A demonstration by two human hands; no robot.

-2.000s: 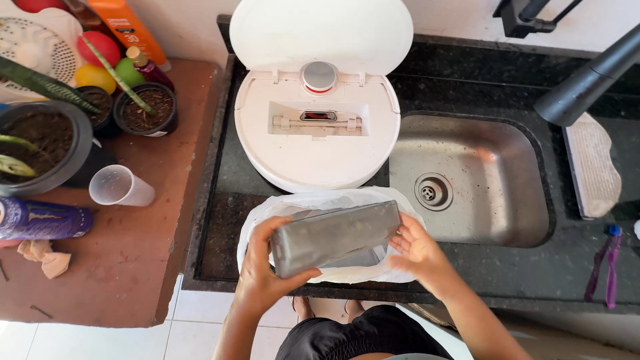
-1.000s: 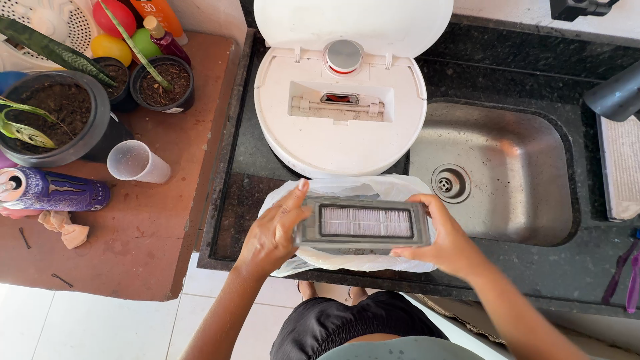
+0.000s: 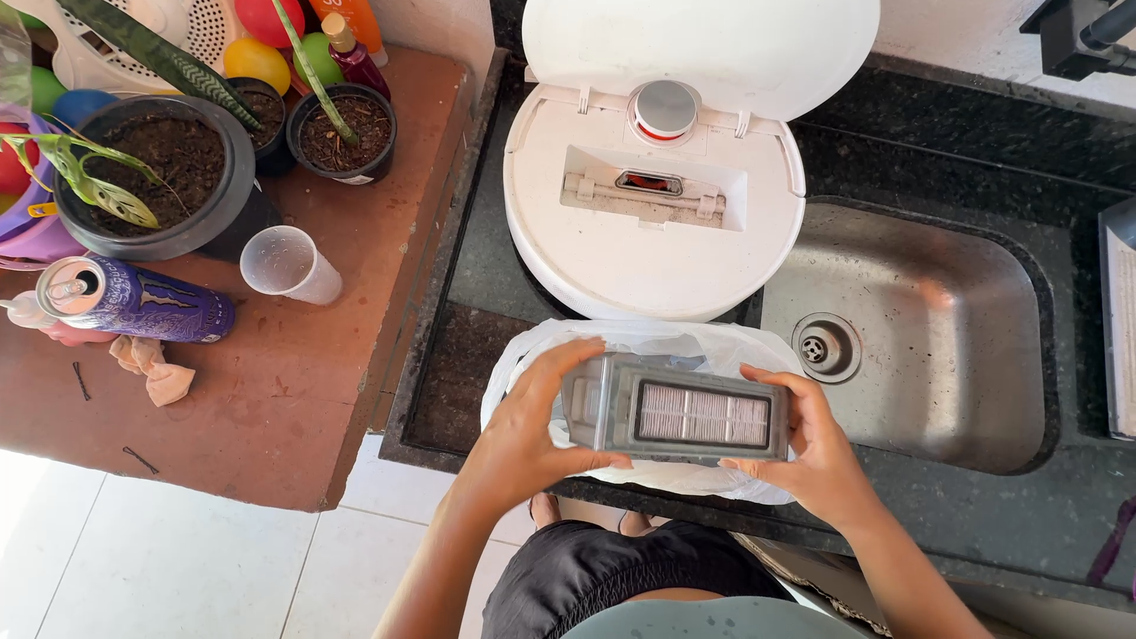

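Both hands hold the translucent grey dustbin of a robot vacuum [image 3: 623, 408], its pleated filter facing up. My left hand [image 3: 528, 426] grips the left end, where a clear flap appears to stand ajar. Around the right end, my right hand [image 3: 812, 444] has its fingers on top and thumb at the lower edge. Below the dustbin is a container lined with a white plastic bag [image 3: 524, 342]. Just behind sits the white robot vacuum [image 3: 657, 275], its lid [image 3: 710, 44] raised and its rectangular bin compartment [image 3: 603, 204] exposed.
A steel sink [image 3: 932, 355] is set into the dark stone counter [image 3: 941, 506] at right. On the reddish ledge [image 3: 266, 426] at left are potted plants [image 3: 177, 177], a purple drink can [image 3: 160, 306], a plastic cup [image 3: 291, 266] and hairpins [image 3: 140, 460].
Two seconds ago the dustbin was tilted without its filter showing; the filter now faces up. Since one second ago, my left hand has shifted around the left end, and a clear flap there shows. The view has shifted.
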